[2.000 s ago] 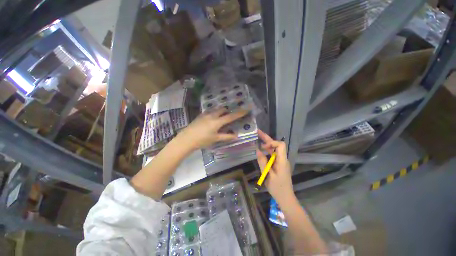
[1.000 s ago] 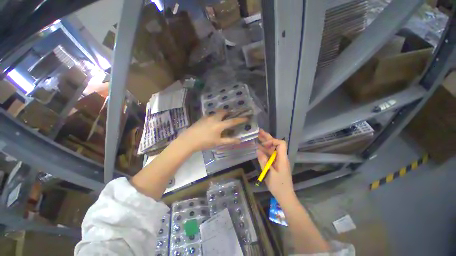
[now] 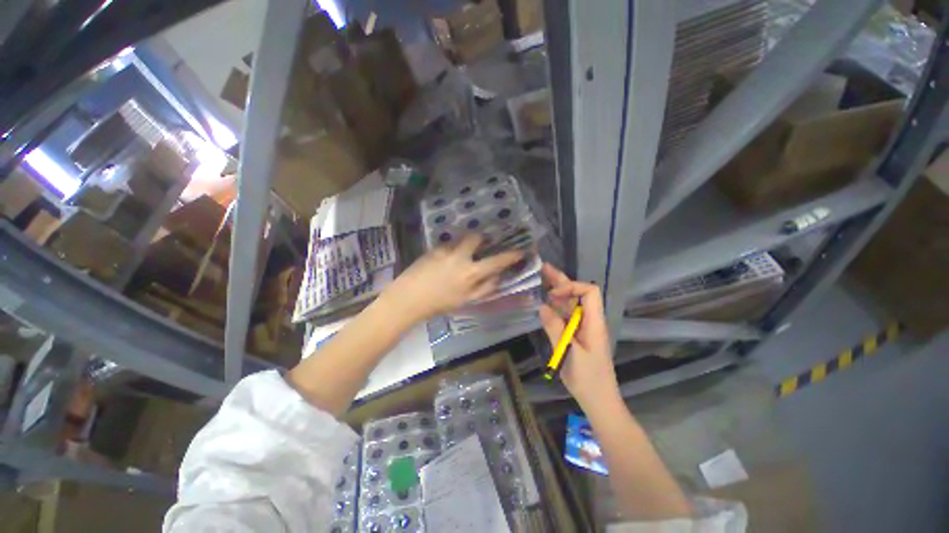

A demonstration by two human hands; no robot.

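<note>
A stack of blister tray packs with dark round dots sits on the rack shelf. My left hand lies on top of the stack near its front end, fingers spread over the top pack. My right hand holds a yellow marker pen, tip pointing down, and its fingertips are at the front right corner of the stack. Below, an open carton holds wrapped dotted packs, one with a green label. A white picking list lies on these packs.
White component cards are stacked left of the packs. Grey rack posts stand on both sides. More cards and a brown carton are on the right rack. A blue packet and white paper lie low right.
My left hand has shifted slightly right and its fingers are more bent over the front of the top pack. The pen in my right hand is tilted more upright. The view has shifted slightly.
</note>
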